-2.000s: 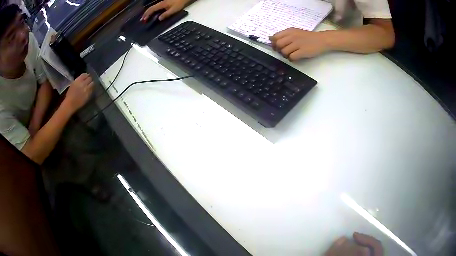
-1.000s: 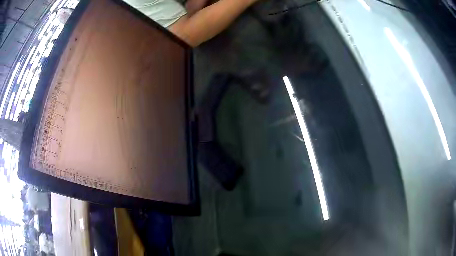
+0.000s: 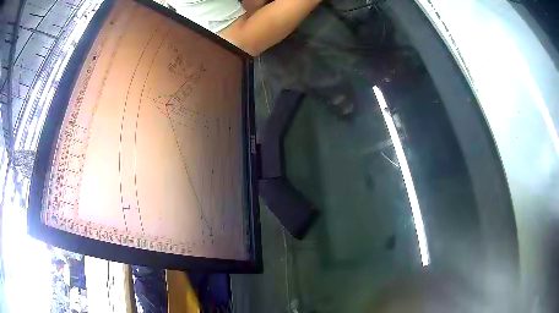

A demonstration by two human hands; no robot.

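Note:
A black-framed computer monitor [image 3: 153, 140] fills the left of the view, turned on its side by the camera's tilt. Its pinkish-orange screen shows thin curved bands, angled lines and rows of tiny icons along two edges. The black two-armed monitor stand [image 3: 283, 165] rests on the dark reflective glass. Neither of my hands can be made out. A blurred brownish patch at the bottom edge is too unclear to name.
Another person's bare arm [image 3: 269, 27] and pale sleeve reach in behind the monitor at the top. The dark glass [image 3: 355, 202] reflects a strip light. The white desk surface [image 3: 496, 67] lies at the right. Bright lights show at the far left.
The view has swung from the keyboard, paper and white desk to the monitor. Since one second ago the monitor and stand sit slightly further right, and the screen drawing has become visible.

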